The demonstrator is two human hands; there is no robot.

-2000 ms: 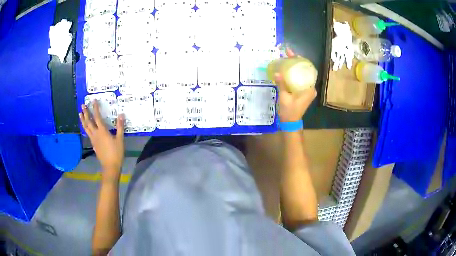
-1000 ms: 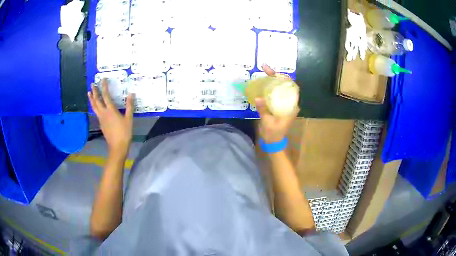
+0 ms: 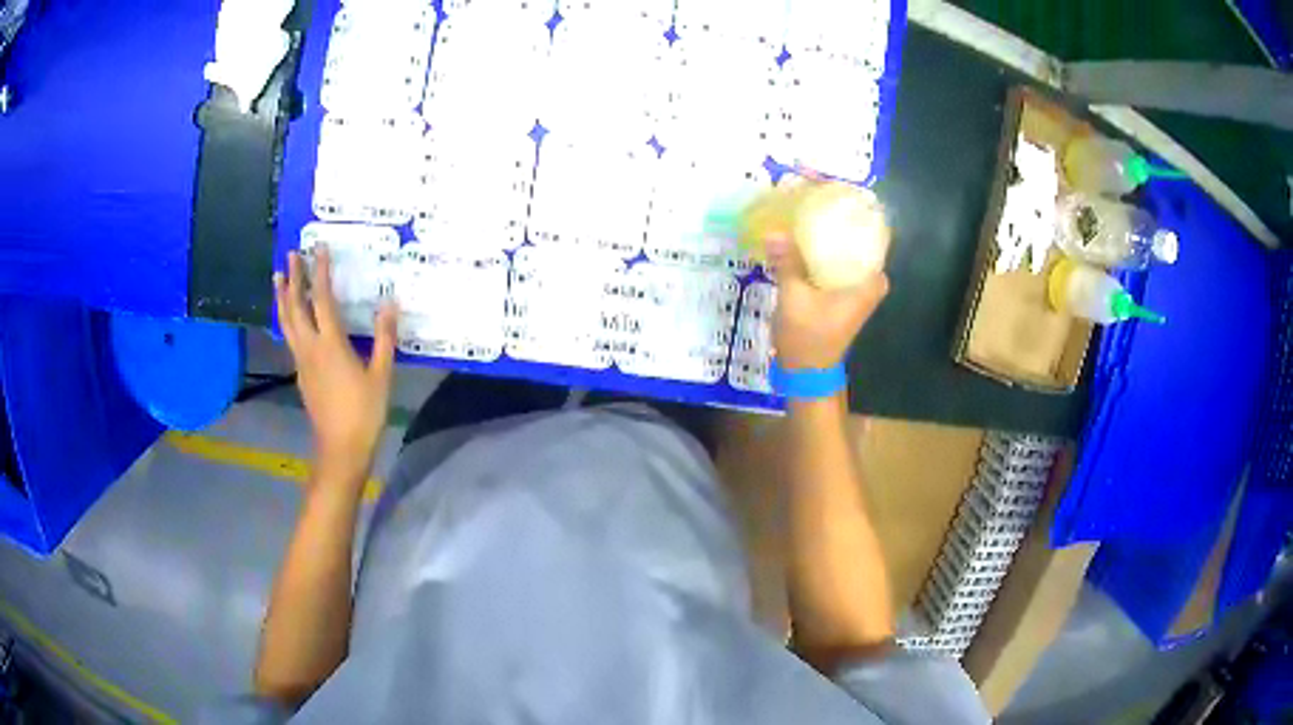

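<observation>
White square covers [image 3: 581, 170] lie in a grid on a blue corrugated sheet [image 3: 567, 377], with small dark marks along their edges. My right hand [image 3: 823, 305] is closed around a yellowish squeeze bottle [image 3: 842, 235] over the right side of the grid. The bottle's green nozzle is blurred and points left; whether it touches a cover cannot be told. My left hand [image 3: 338, 361] rests with fingers spread on the cover at the grid's front left corner and grips nothing. The right hand and bottle hide part of the covers below.
A shallow cardboard tray [image 3: 1024, 337] at the right holds two green-nozzled bottles, a clear bottle [image 3: 1113, 234] and whitish crumpled pieces [image 3: 1027, 206]. A white crumpled cloth [image 3: 253, 50] lies at the upper left. A cardboard carton [image 3: 908, 482] with stacked patterned parts stands below the bench.
The view has shifted and tilted. My right hand moved left along the front row, then back right and away from me over the grid. My left hand stays at the front left corner.
</observation>
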